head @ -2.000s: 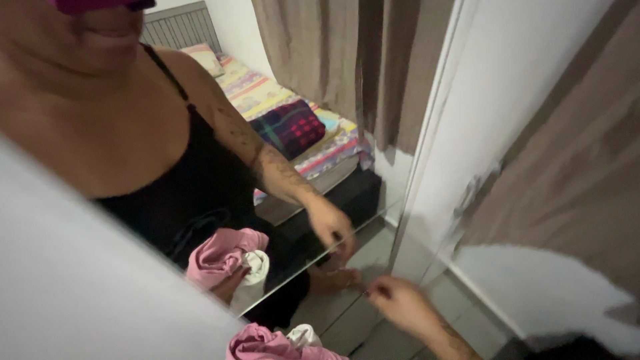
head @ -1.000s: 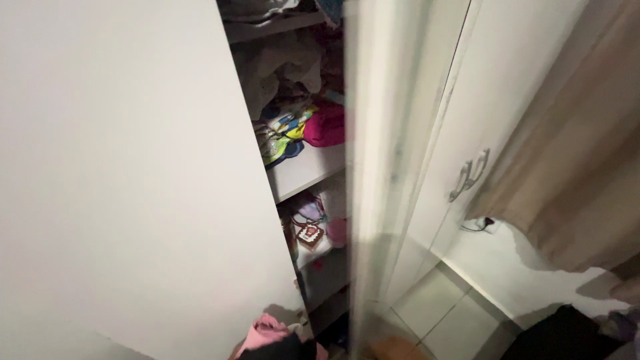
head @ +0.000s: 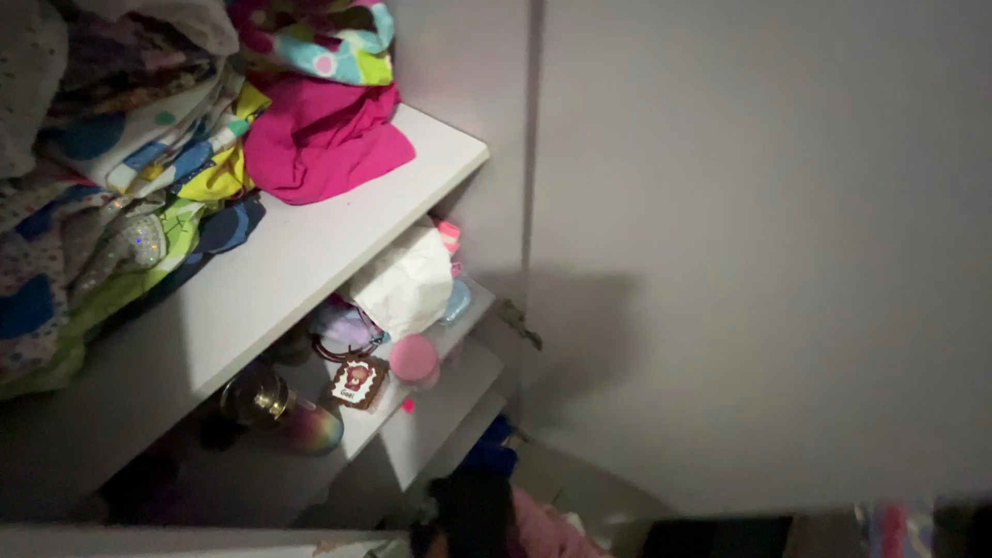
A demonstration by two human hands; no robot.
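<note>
At the bottom edge of the head view are a black garment point(head: 473, 508) and a pink garment point(head: 554, 531), bunched side by side. A small skin-toned patch shows beside the black cloth, too dim to tell whether it is part of my left hand. My right hand is out of view. Above and left, a white wardrobe shelf point(head: 287, 263) bears a magenta cloth point(head: 325, 147) and a heap of patterned clothes point(head: 116, 163). On the shelf below lie a white cloth point(head: 407, 279), a round pink lid point(head: 413, 358), a brown square item with a bear picture point(head: 359, 382) and a rainbow-coloured container point(head: 314, 428).
A broad pale door or panel point(head: 736, 256) fills the right side. Near its edge, a small metal fitting point(head: 521, 323) sticks out by the lower shelves. A dark bottle with a gold band point(head: 260, 399) stands deep in the lower shelf. Blue fabric point(head: 496, 447) shows beneath.
The mirrored door seen two seconds ago has been opened, and the view has moved close to the shelves behind it. My right hand has left the view.
</note>
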